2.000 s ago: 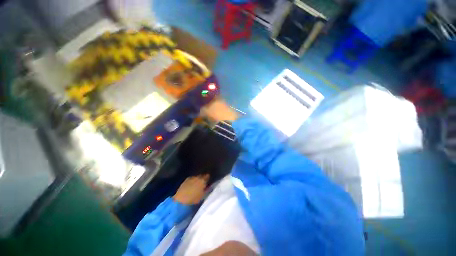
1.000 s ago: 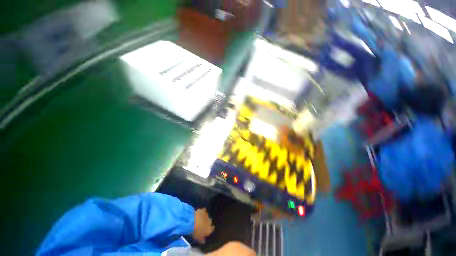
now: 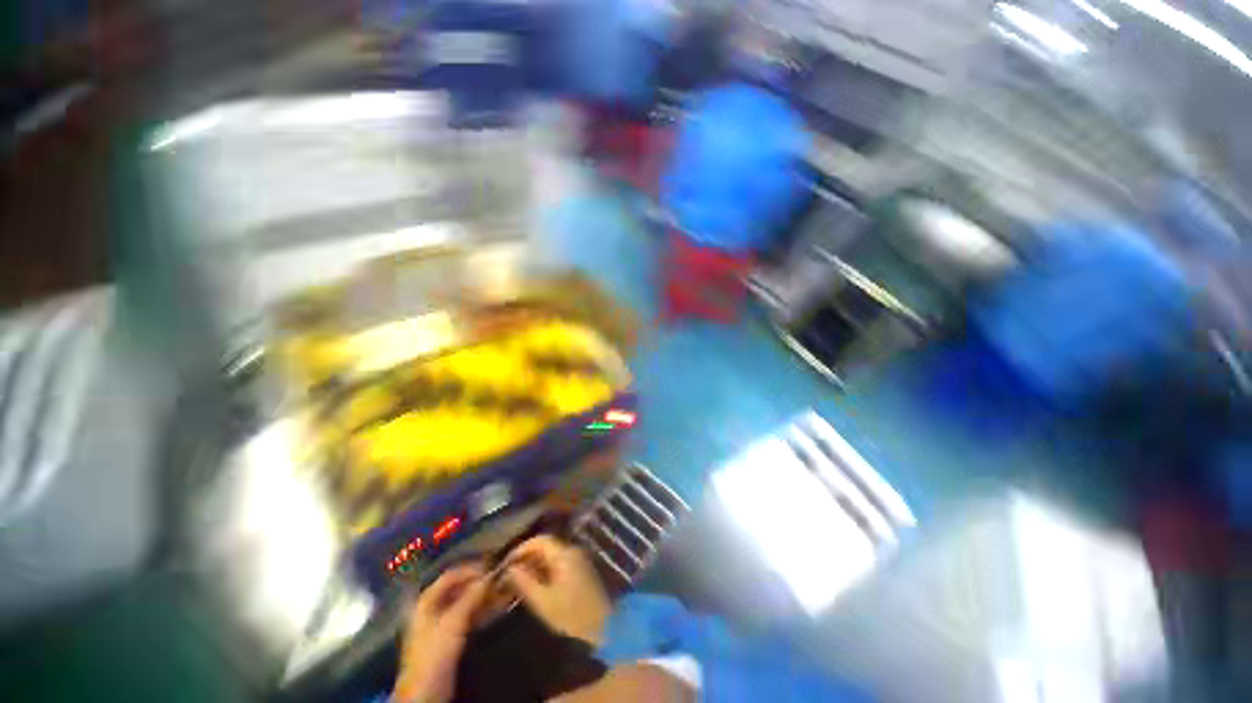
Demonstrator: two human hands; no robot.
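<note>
The frame is strongly blurred. My left hand (image 3: 442, 621) and my right hand (image 3: 552, 580) are close together just below the machine's dark blue control panel (image 3: 490, 500). Their fingertips nearly meet around something small and dark, too blurred to name. The machine's yellow-black striped bed (image 3: 460, 412) lies beyond the panel. Red lights show at the panel's left, red and green at its right end. The fixture area at the back of the bed is smeared.
A small grid rack (image 3: 632, 523) is right of my hands. A white foam tray (image 3: 813, 514) with dark rows is farther right, with white stacked foam (image 3: 1071, 604) at the lower right. A bright white sheet (image 3: 275, 536) is left of the machine. People in blue (image 3: 737, 165) are beyond.
The view has swung right, away from the green bench and its foam stack. Both hands now show together below the panel. The foam tray at right is back in view.
</note>
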